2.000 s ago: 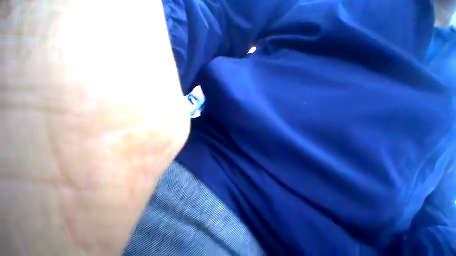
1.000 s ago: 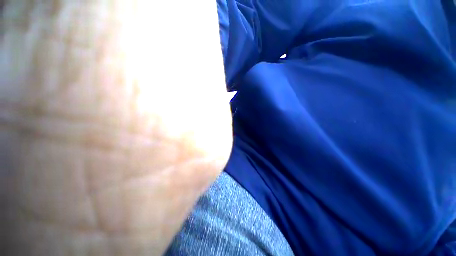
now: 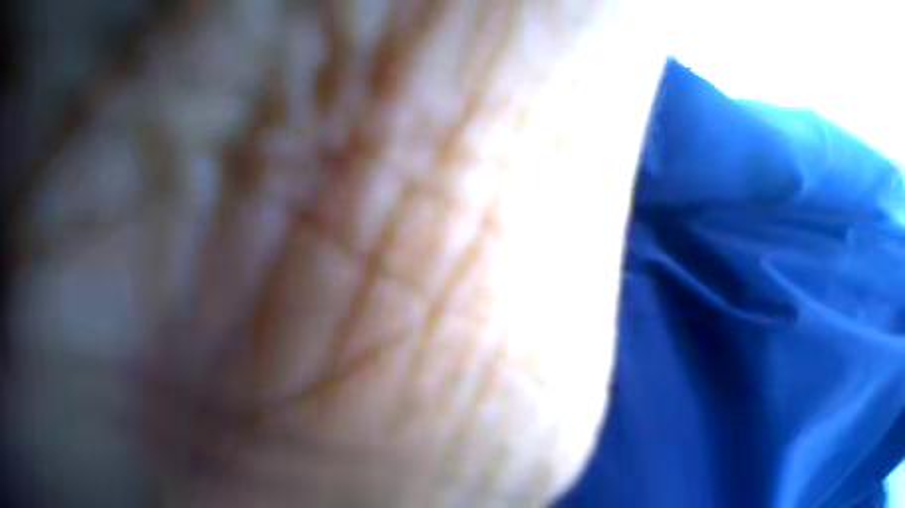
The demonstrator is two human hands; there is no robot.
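Note:
A bare palm (image 3: 347, 268) is very close to the lens and fills the left and middle of the view. It is blurred, with skin creases showing and its right edge washed out white. The frames do not show whether it is my left hand or my right hand. Its fingertips are not visible, and nothing held can be seen. No second hand can be made out. No work piece, machine or tool is visible.
Blue cloth (image 3: 734, 327), folded and creased like a worn jacket, fills the right side. Above it is a bright, overexposed area. The palm hides everything on the left.
The palm has spread to the right and covers more of the view. The blue cloth has shifted right and shows less. The blue-grey denim at the bottom is out of sight.

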